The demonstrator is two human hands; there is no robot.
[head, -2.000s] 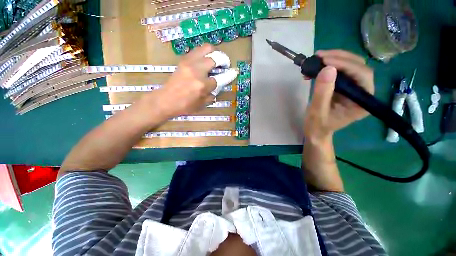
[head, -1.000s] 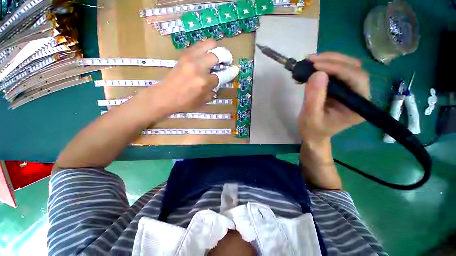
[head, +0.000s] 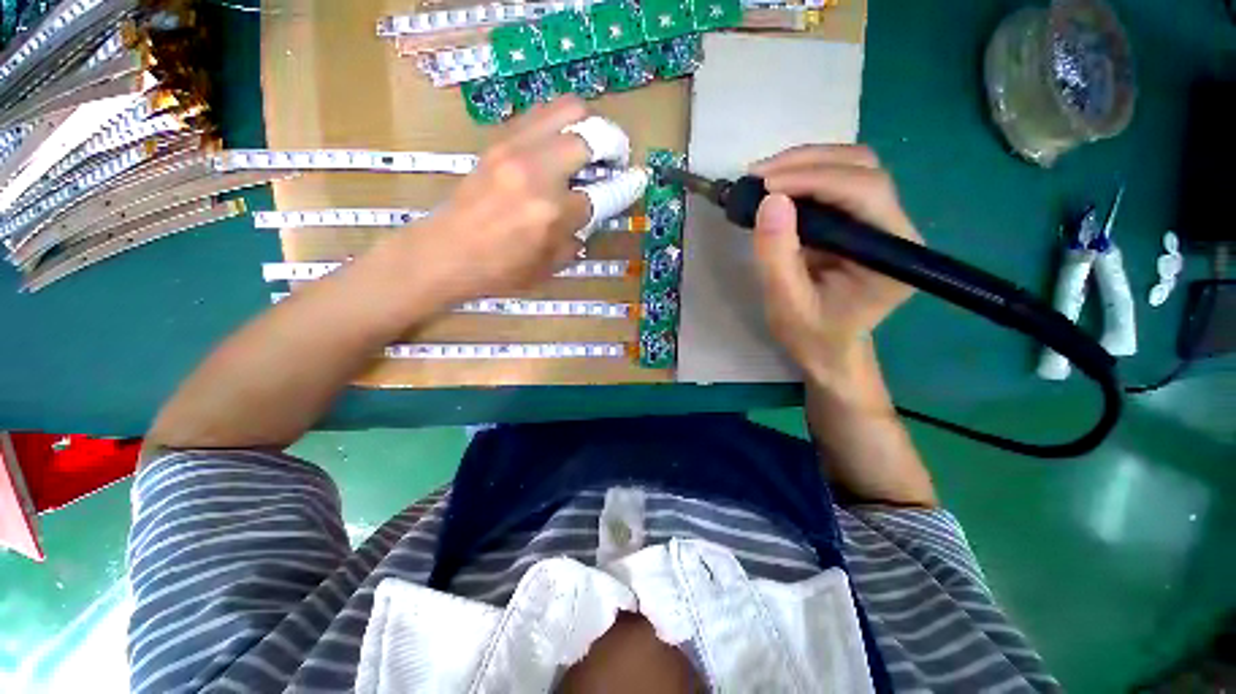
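My right hand [head: 834, 251] is closed around the black soldering iron [head: 895, 248]. The iron's metal tip is at the top end of the green PCB panel [head: 660, 271], which stands lengthwise beside the grey board [head: 759, 217]. My left hand [head: 522, 203], with white finger cots [head: 610, 194] on its fingertips, holds the topmost LED strip [head: 366, 161] with its end by the top board. Its fingers hide that strip's end. Several more LED strips [head: 502, 353] lie in rows below, with orange ends at the panel.
Spare green panels [head: 583, 48] lie on strips at the cardboard mat's top [head: 325, 102]. A strip pile [head: 95, 149] is at the left. At the right are a round clear roll or tin [head: 1060, 79], cutters [head: 1088, 292], white pieces [head: 1166, 269] and the iron's cord. A red stool or crate [head: 75, 468] is below left.
My right hand has moved left with the soldering iron, and its tip has gone from above the grey board to the panel's top end. My left hand has stayed nearly in place.
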